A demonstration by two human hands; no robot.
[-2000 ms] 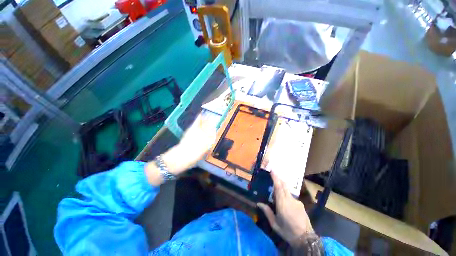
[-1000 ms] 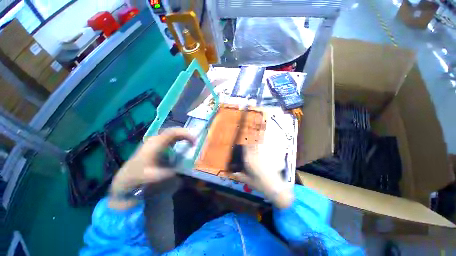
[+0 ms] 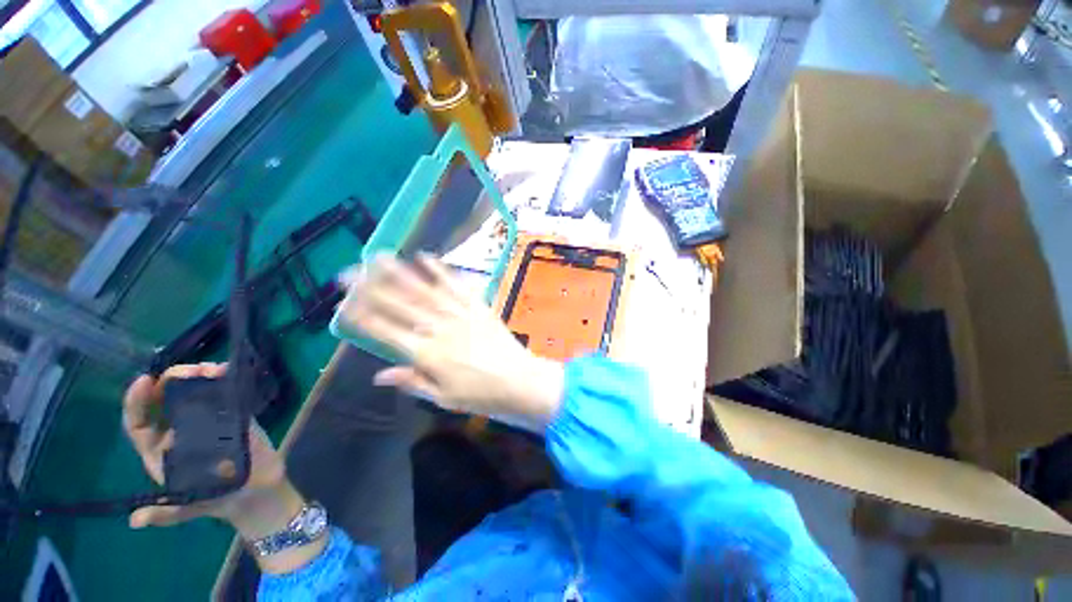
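Note:
The orange fixture plate (image 3: 562,308) lies on the white machine base, with a thin black frame (image 3: 616,294) seated around it; my right forearm hides its lower end. The teal cover (image 3: 406,202) stands raised at the plate's left. My right hand (image 3: 441,335), blurred, is palm down with fingers spread over the cover's lower part; contact is unclear. My left hand (image 3: 212,459) is at the far left, gripping the thick dark end of another black frame (image 3: 241,318), which is held up over the green belt.
More black frames (image 3: 312,271) lie on the green belt (image 3: 282,165). A dark meter (image 3: 682,200), a glossy dark plate (image 3: 590,176) and a small tool (image 3: 658,276) are on the base. The gold bracket (image 3: 449,88) stands behind. An open carton (image 3: 893,141) of black frames (image 3: 876,353) is at right.
My left hand has moved from beside the cover to the far left and now holds a frame. My right hand has moved left from the plate to the cover. A black frame shows clearly on the plate.

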